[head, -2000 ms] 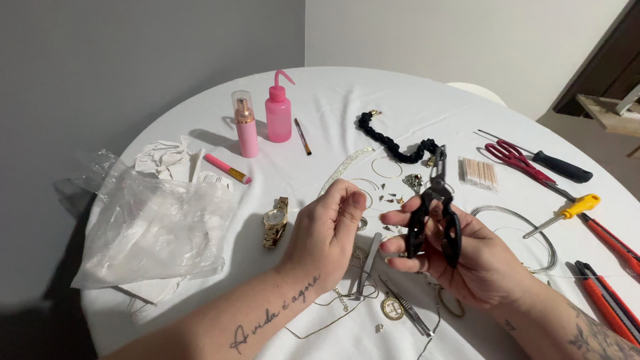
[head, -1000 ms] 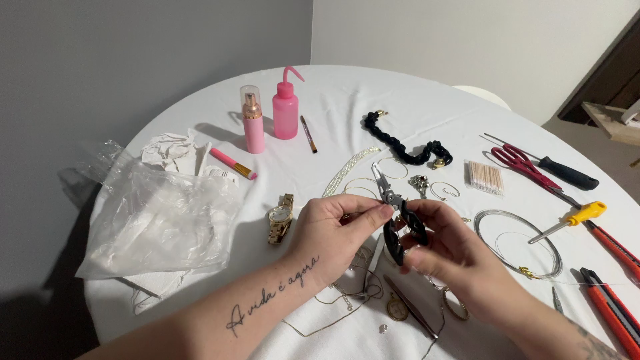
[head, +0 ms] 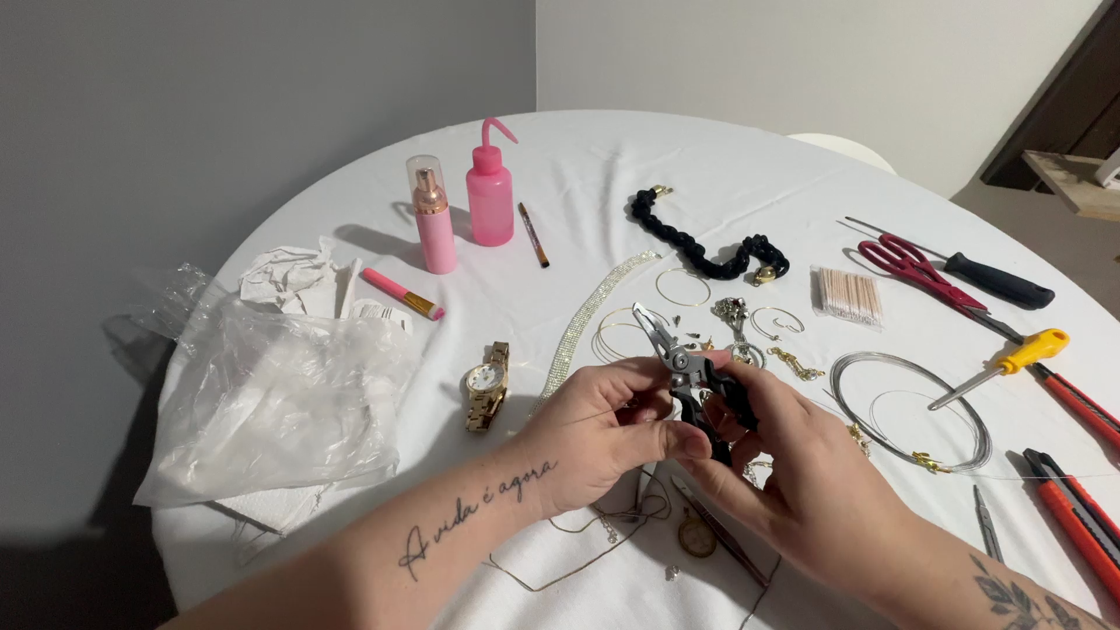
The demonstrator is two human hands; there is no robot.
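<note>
Black-handled pliers (head: 691,372) with silver jaws are held up in front of me, jaws pointing up and left. My right hand (head: 779,446) grips their handles. My left hand (head: 612,420) touches the pliers from the left, its thumb by the lower handle; whether its curled fingers hold anything else is hidden. Beneath the hands lie a thin chain (head: 560,582), a round gold-toned pendant (head: 696,535) and tweezers (head: 722,529). Past the pliers are wire hoops (head: 683,287), a rhinestone band (head: 588,324) and small jewelry pieces (head: 731,311). A gold-toned wristwatch (head: 486,385) sits left of my left hand.
Plastic bag (head: 280,394) and pink brush (head: 402,293) at left; pink bottles (head: 436,232) (head: 490,197) behind. Black braided necklace (head: 691,245), cotton swabs (head: 849,296), red-handled scissors (head: 919,271), wire coil (head: 836,376), yellow-handled screwdriver (head: 1032,350), dark-handled screwdriver (head: 1000,280) and orange cutters (head: 1072,516) at right.
My left hand has come against the pliers, which two seconds ago my right hand held apart from it. The pliers now tilt to the left instead of standing nearly upright.
</note>
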